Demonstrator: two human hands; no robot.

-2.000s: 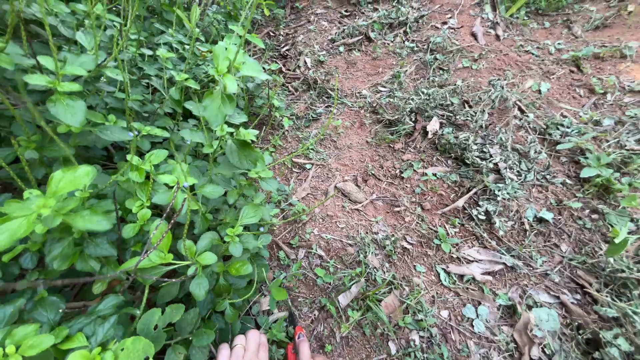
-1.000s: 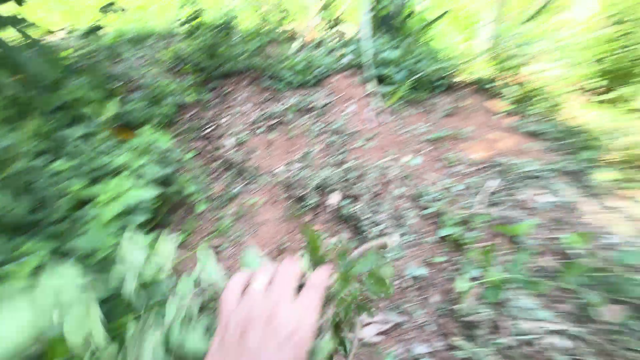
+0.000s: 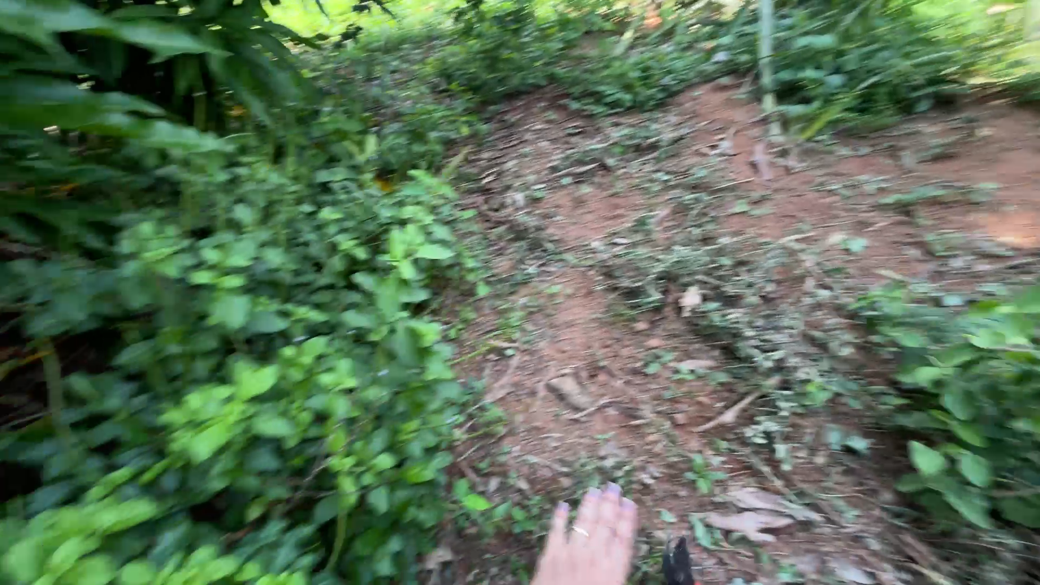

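Observation:
My left hand (image 3: 589,536) is at the bottom, right of centre, back upward, with its fingers extended and a ring on one finger. Nothing shows in its grasp. Just to its right, a black tool tip (image 3: 678,561) with a bit of red below it pokes up from the bottom edge; its kind cannot be told. My right hand is out of the picture. Dense leafy green plants (image 3: 284,390) stand left of my left hand, and a strip of reddish soil (image 3: 569,325) lies beyond its fingers.
Dry leaves (image 3: 751,512) and wilted plant cuttings (image 3: 731,284) litter the soil. More leafy plants (image 3: 975,406) are at the right edge. A thin pale trunk (image 3: 768,73) rises at the back, with low greenery (image 3: 504,65) left of it. Long leaves (image 3: 97,89) overhang at upper left.
The leafy sprig beside my left hand one second ago is no longer there. The black tool tip, not seen then, shows now. The view has tilted up since two seconds ago.

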